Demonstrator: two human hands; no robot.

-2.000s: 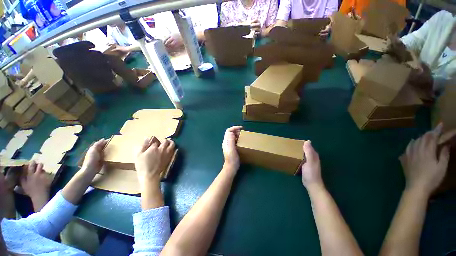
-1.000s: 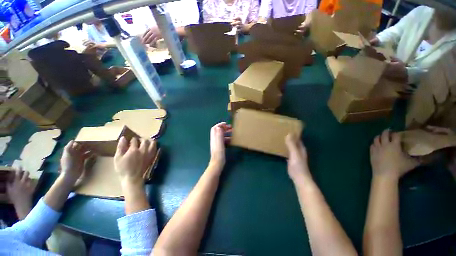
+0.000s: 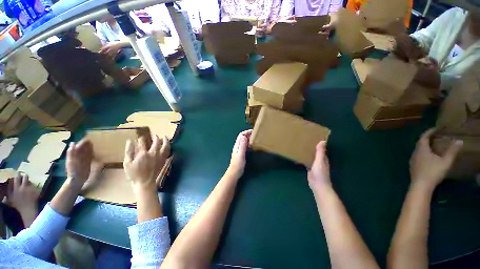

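Note:
A closed brown mailer box is held between my two hands, its broad face turned up towards me and its right end lower than its left. My left hand grips the left end. My right hand grips the right end, thumb on the broad face. Just behind it, a stack of finished boxes sits on the dark green table; the held box partly hides its lower part.
At left, a person's hands hold a box over flat box blanks. At right, another hand touches cardboard. Boxes are piled behind it. Table posts rise at back left. People sit across the table.
The held box has tipped from showing its narrow side to showing its broad face, and its right end has dropped. The neighbour's box at left has been raised and turned.

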